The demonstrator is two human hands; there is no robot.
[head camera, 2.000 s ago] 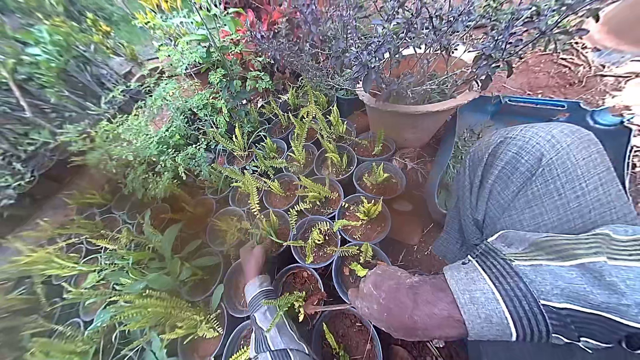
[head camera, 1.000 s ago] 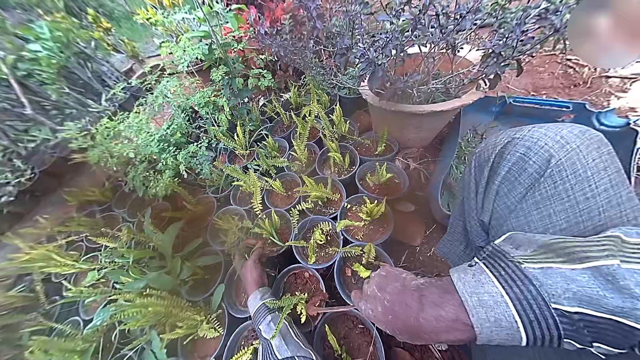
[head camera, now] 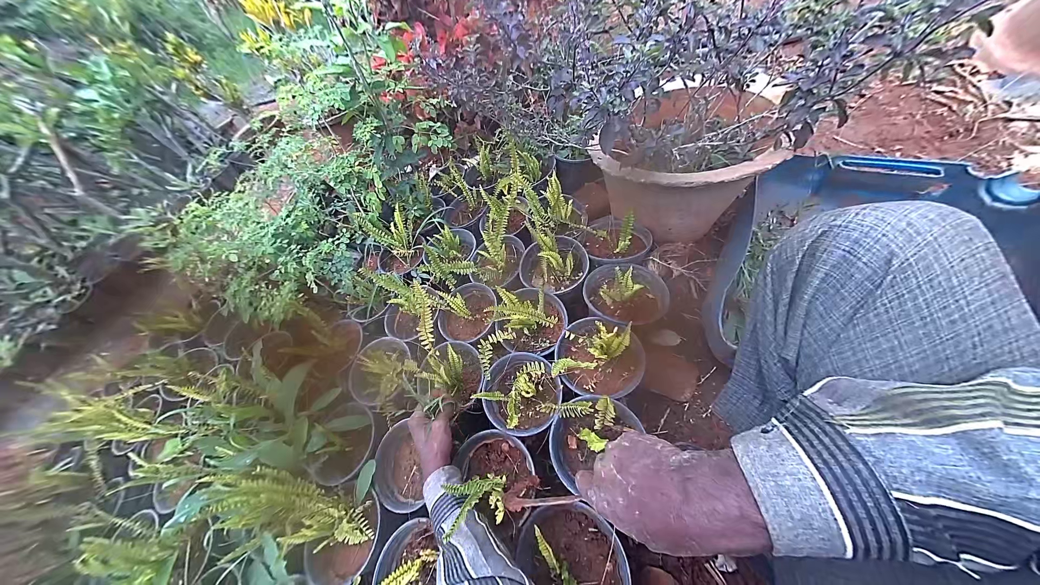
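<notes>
My left hand [head camera: 432, 437] reaches in among the small pots, its fingers at the base of a fern seedling [head camera: 445, 370]; whether they grip it is hidden. My right hand [head camera: 662, 491] is closed around a thin stick-like tool [head camera: 546, 501], which points left over the pots. Just behind the right hand is a round plastic pot [head camera: 561, 455] of soil with a small fern and a bright green leaf [head camera: 592, 440]. Between the hands stands a pot of reddish soil [head camera: 499, 460], with a fern frond [head camera: 475, 491] in front of it.
Rows of potted ferns [head camera: 524, 313] stretch away ahead. Leafy plants and more pots [head camera: 341, 443] crowd the left. A large clay-coloured planter [head camera: 666, 199] with a dark-leaved shrub stands behind, a blue plastic tray [head camera: 886, 175] at the right. My clothed knee [head camera: 886, 284] is near the right arm.
</notes>
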